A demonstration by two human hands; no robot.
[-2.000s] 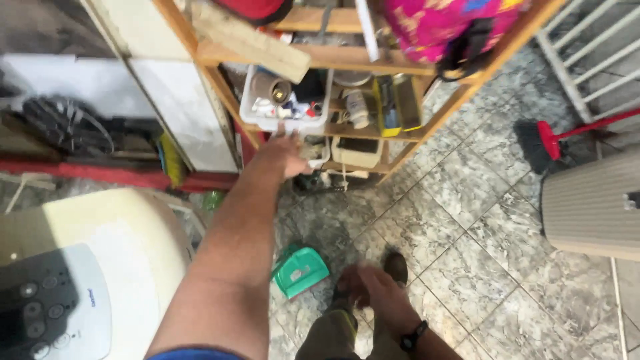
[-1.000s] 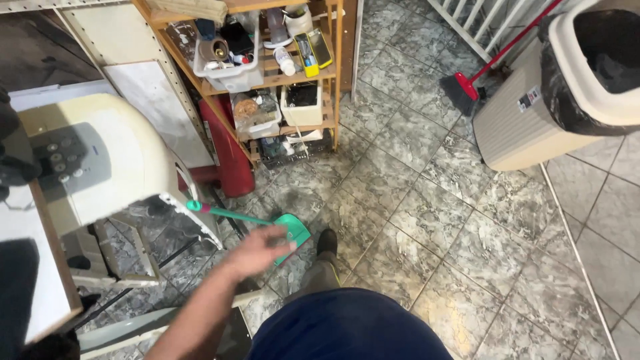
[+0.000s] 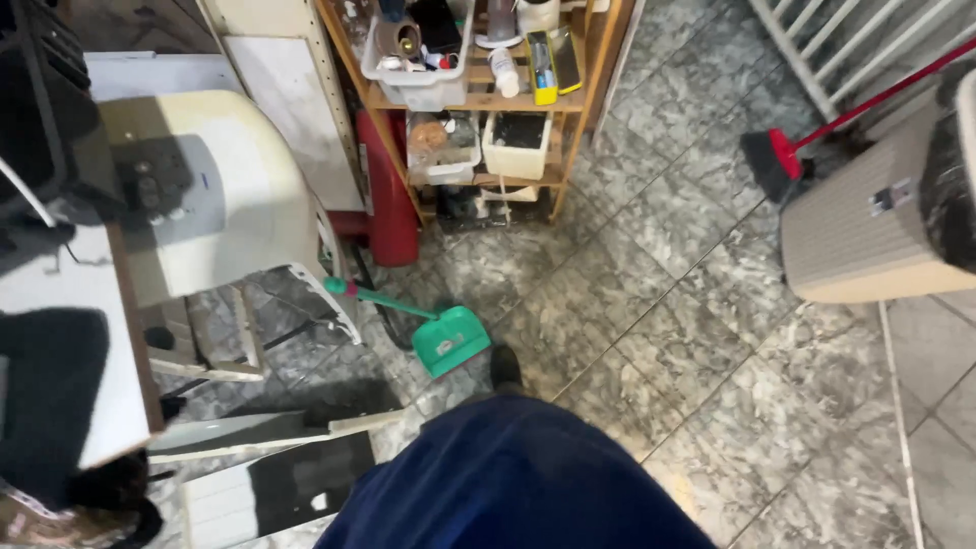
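Observation:
Neither my left hand nor my right hand shows in the head view, so what they hold or touch is hidden. A green dustpan (image 3: 451, 341) with a long handle lies on the tiled floor just ahead of my dark shoe (image 3: 505, 367). Beyond it stands a wooden shelf rack (image 3: 476, 101). Its upper shelf bears a clear plastic bin (image 3: 423, 90) of small items, a white bottle (image 3: 503, 72) and a yellow case (image 3: 545, 88). Below are another clear bin (image 3: 444, 169) and a cream container (image 3: 516, 158).
A red cylinder (image 3: 389, 191) stands left of the rack. At left are a cream machine housing (image 3: 236, 198) and a white tabletop (image 3: 114, 381). Flat panels (image 3: 221, 499) lie at lower left. On the right are a beige bin (image 3: 854, 229), a red broom (image 3: 785, 152) and a white railing (image 3: 793, 57).
Two seconds ago one hand was at the rack's clear bin and the other near my legs. One second ago one hand was above the dustpan. Both are now out of view; the view has shifted.

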